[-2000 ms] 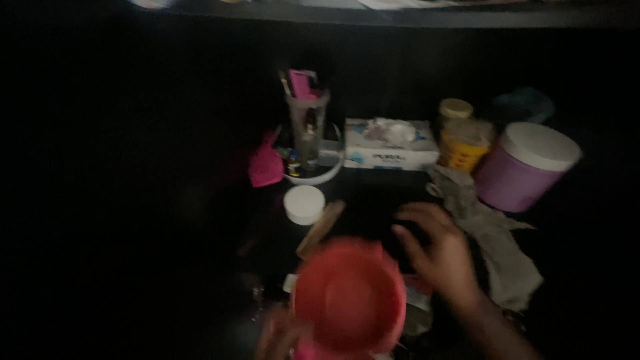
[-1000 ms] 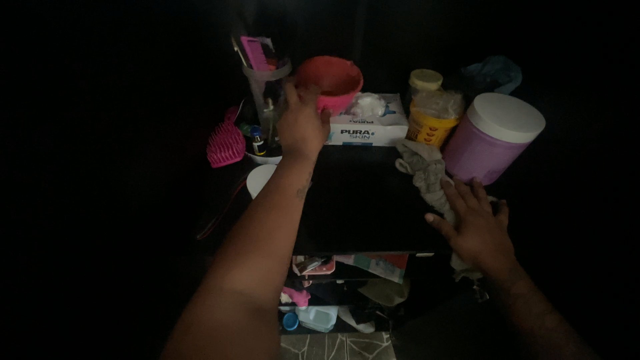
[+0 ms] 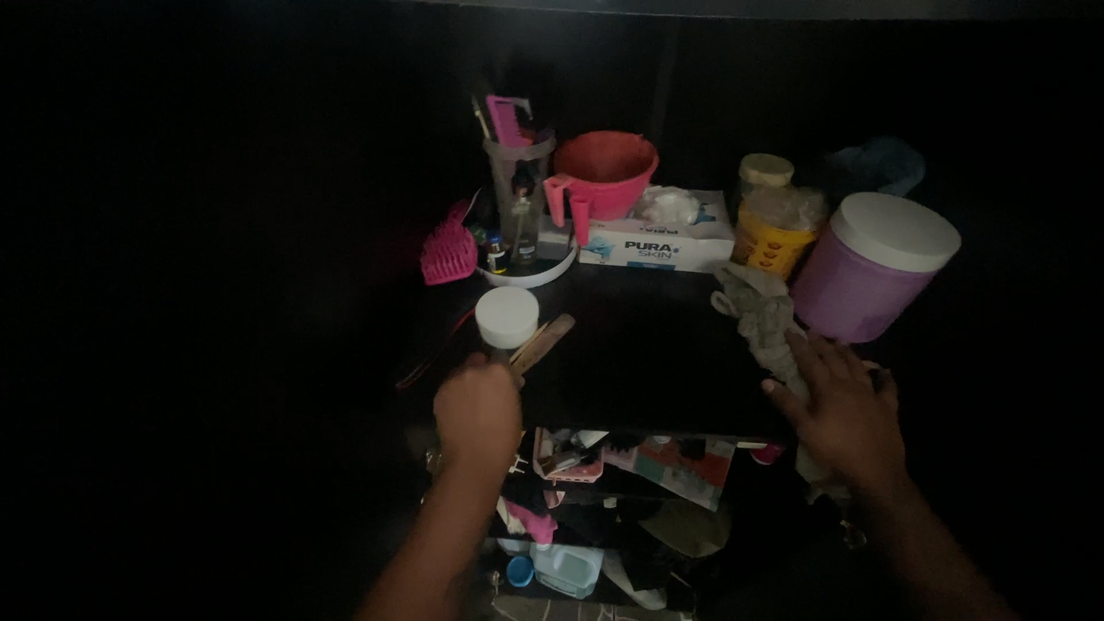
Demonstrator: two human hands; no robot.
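My left hand [image 3: 479,414] is curled just below a white-lidded round jar [image 3: 507,316] and beside flat wooden sticks [image 3: 542,343]; whether its fingers hold anything is hidden. My right hand [image 3: 841,401] lies with spread fingers on a crumpled grey cloth [image 3: 763,323] near the right edge of the dark top. Farther back, a red plastic bowl [image 3: 608,172] with pink prongs rests on a white glove box [image 3: 660,246]. A large purple jar with a white lid [image 3: 871,272] stands beyond my right hand.
Back left stands a clear tall cup [image 3: 520,203] with a pink comb, beside a pink hairbrush [image 3: 450,250] and a small dark bottle [image 3: 496,254]. A yellow tub [image 3: 776,233] stands right of the box. Shelves below hold a pink basket [image 3: 569,461] and a pale plastic jug [image 3: 567,567].
The red bowl, near the front two seconds ago, now sits on the glove box. My left hand has let it go and drawn back toward the front beside the small jar. My right hand stays at the cloth.
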